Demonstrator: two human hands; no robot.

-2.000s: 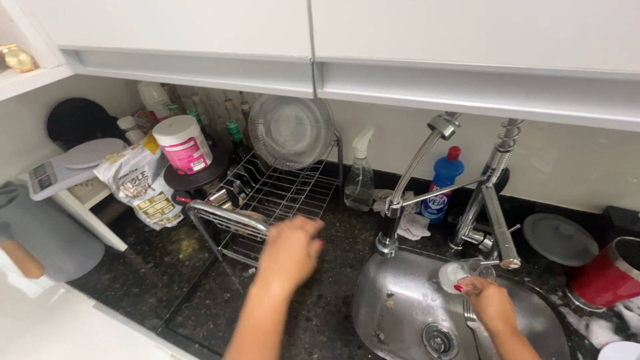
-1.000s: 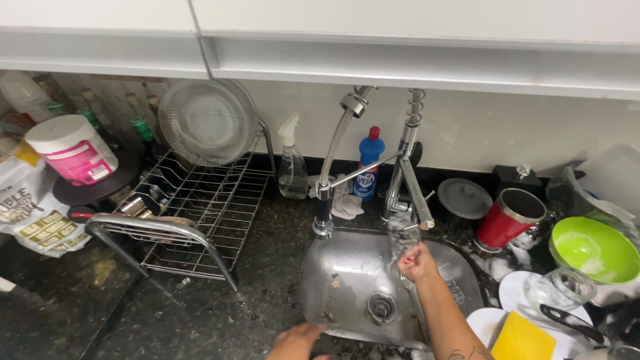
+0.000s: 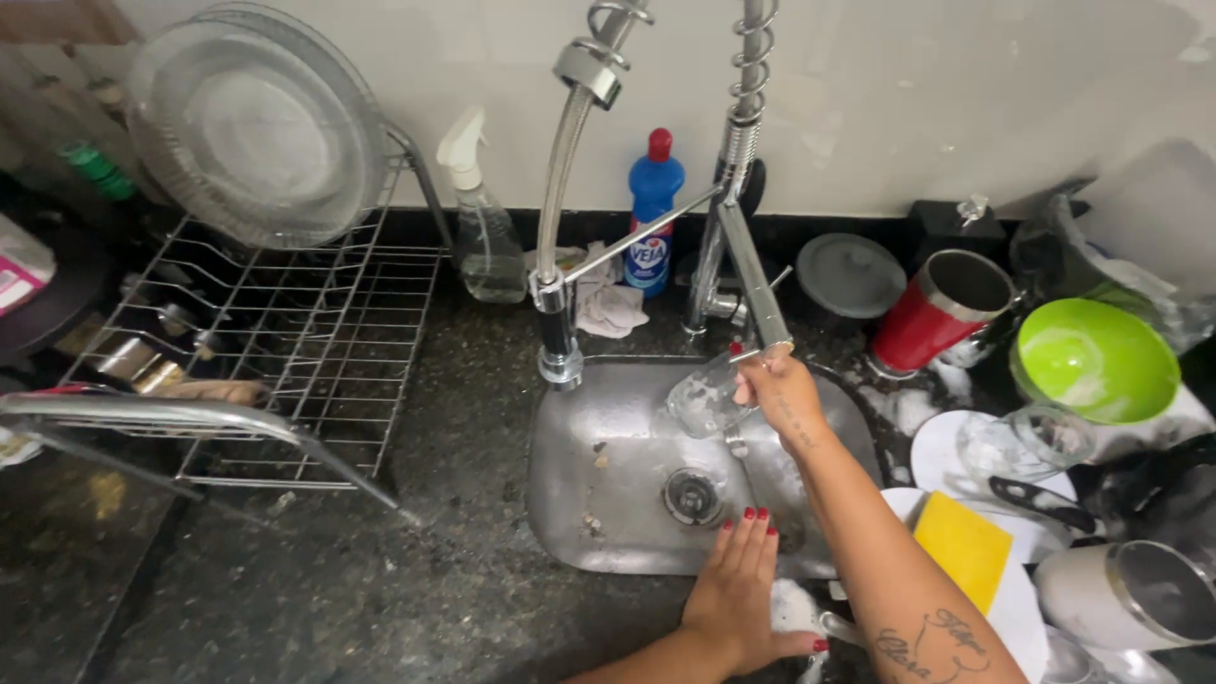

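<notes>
Over the back of the stainless steel sink (image 3: 617, 513), my right hand (image 3: 777, 389) grips a clear glass (image 3: 703, 399), tilted beneath the faucet spout (image 3: 760, 285). Some of the fingers are hidden by the spout. My left hand (image 3: 739, 598) lies at the sink's front edge with its fingers spread and nothing held. Just right of it are suds (image 3: 793, 608) and the handle of a utensil (image 3: 841, 627). The drain (image 3: 692, 496) shows in the basin between the two hands.
A wire dish rack (image 3: 313, 313) with glass plates (image 3: 256, 133) stands left. A spray bottle (image 3: 486, 237) and a blue Veja bottle (image 3: 654, 218) stand behind. A red tumbler (image 3: 926, 323), green bowl (image 3: 1092, 361), white plates (image 3: 936, 446) and yellow sponge (image 3: 964, 551) crowd the right.
My left hand has moved from near the dish rack to the sink's front edge. My right hand has raised the glass to the spout. The view has shifted right and closer.
</notes>
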